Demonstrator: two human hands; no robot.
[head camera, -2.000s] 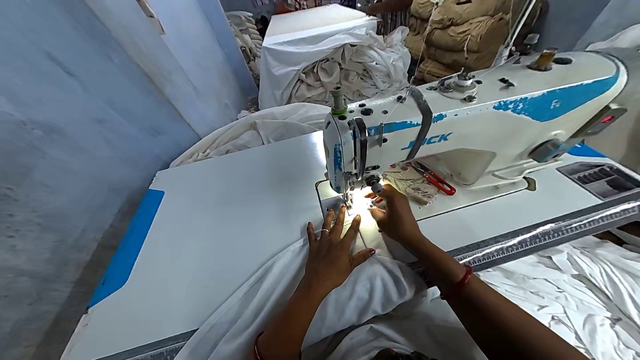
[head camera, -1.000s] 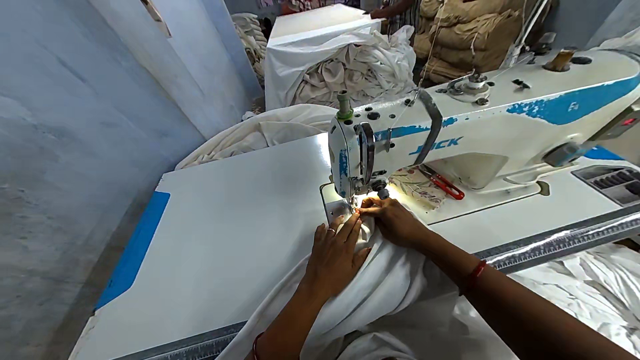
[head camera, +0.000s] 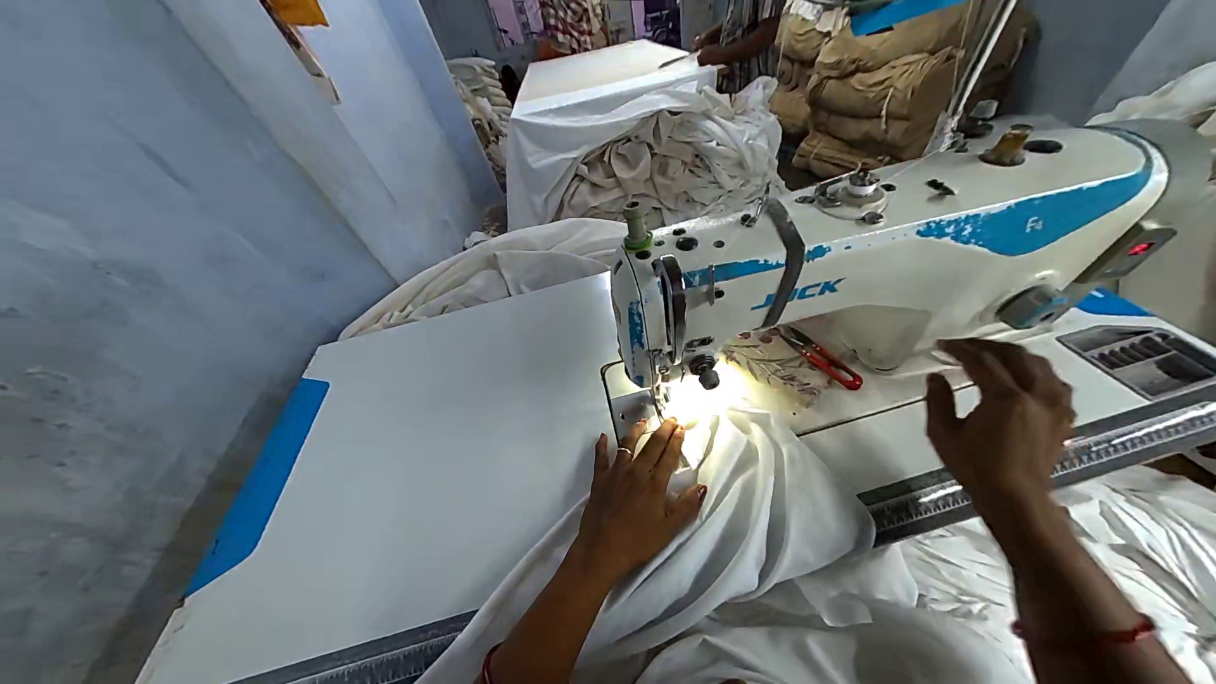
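A white Jack industrial sewing machine (head camera: 855, 247) with worn blue trim stands on the right, its lamp lighting the needle area. White cloth (head camera: 750, 513) runs from beside the needle down over the table's front edge. My left hand (head camera: 636, 503) lies on this cloth just in front of the presser foot, fingers spread; the foot is partly lost in glare. My right hand (head camera: 1002, 418) is raised to the right of the cloth, in front of the machine's arm, fingers apart and holding nothing. Red-handled thread snips (head camera: 831, 363) rest on a patterned scrap (head camera: 774, 366) on the machine bed.
A measuring tape strip (head camera: 1130, 442) runs along the front edge of the white table (head camera: 456, 427). More white cloth hangs at the lower right and behind the table. Farther back are a cloth-draped table (head camera: 608, 71), stacked brown bundles (head camera: 883, 85) and a person's hands at that table.
My right hand has left the cloth by the needle and moved right into the air. My left hand still rests on the cloth near the presser foot.
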